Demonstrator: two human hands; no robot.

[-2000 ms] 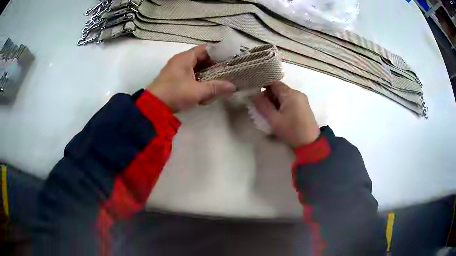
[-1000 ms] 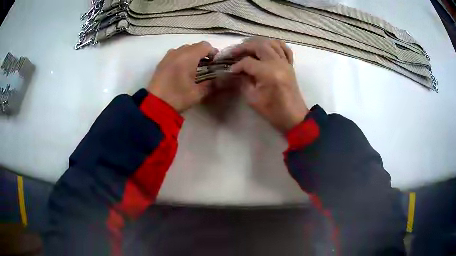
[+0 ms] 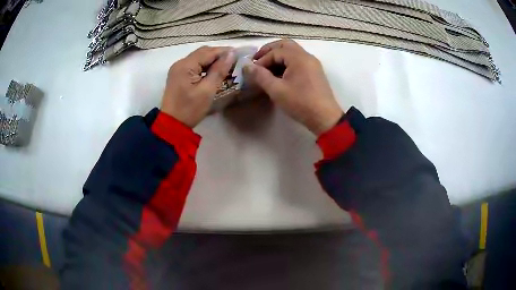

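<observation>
A folded strap bundle (image 3: 222, 101) is held between my hands above the white table, mostly covered by my fingers. A white wrap band (image 3: 244, 67) lies around or over its right part; whether it is closed cannot be told. My left hand (image 3: 195, 85) grips the bundle's left side, with a bit of metal showing between the fingers. My right hand (image 3: 299, 82) pinches the band at the bundle's right side with thumb and forefinger.
Several long beige webbing straps (image 3: 283, 21) lie side by side across the back of the white table (image 3: 257, 192), with silver hooks (image 3: 102, 45) clustered at their left end. Finished bundles (image 3: 21, 110) with a pale band lie at the far left.
The bundle has been turned so that little webbing shows. My right hand has moved from below the bundle up to its right side and now pinches the band. The view has shifted slightly.
</observation>
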